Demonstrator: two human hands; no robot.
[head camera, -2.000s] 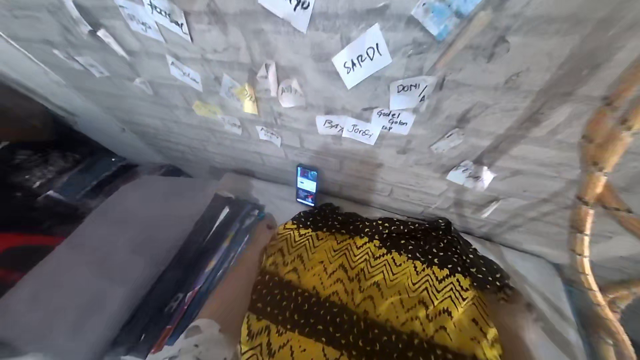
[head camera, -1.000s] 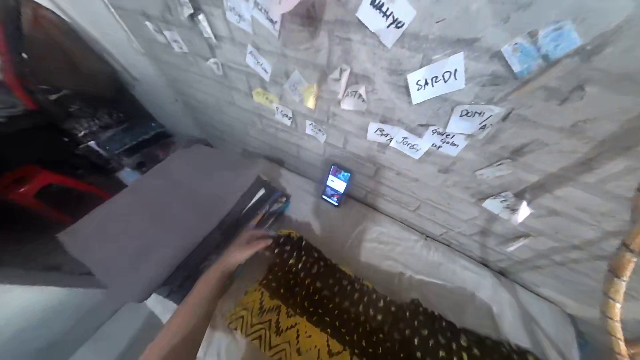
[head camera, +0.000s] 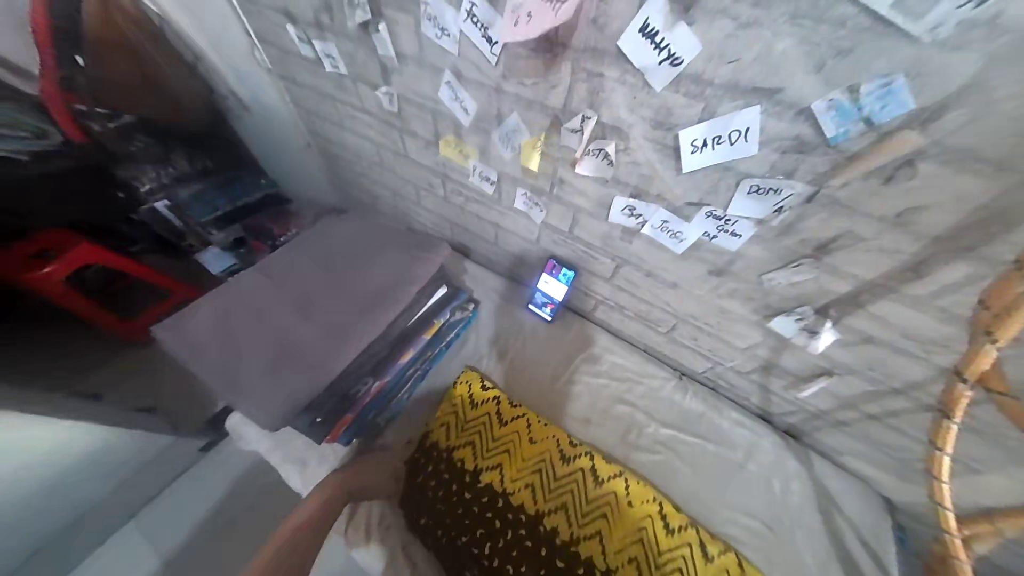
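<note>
A yellow and dark brown patterned cloth lies spread at the lower middle, over a pale covered surface. My left hand is at the cloth's left edge, with its fingers partly hidden there, so its hold is unclear. Just beyond that hand is a stack of dark and blue folded items, topped by a flat grey board or sheet. White cloth lies beside the wrist. My right hand is out of view.
A lit phone leans against the brick-patterned wall, which bears several paper notes with handwriting. On the left stands a red plastic stool near dark clutter. A curved rattan frame rises at the right edge.
The cloth's yellow zigzag part now lies along its far edge, where the dark dotted part lay one second ago. My left hand has moved nearer to me from beside the stack's end.
</note>
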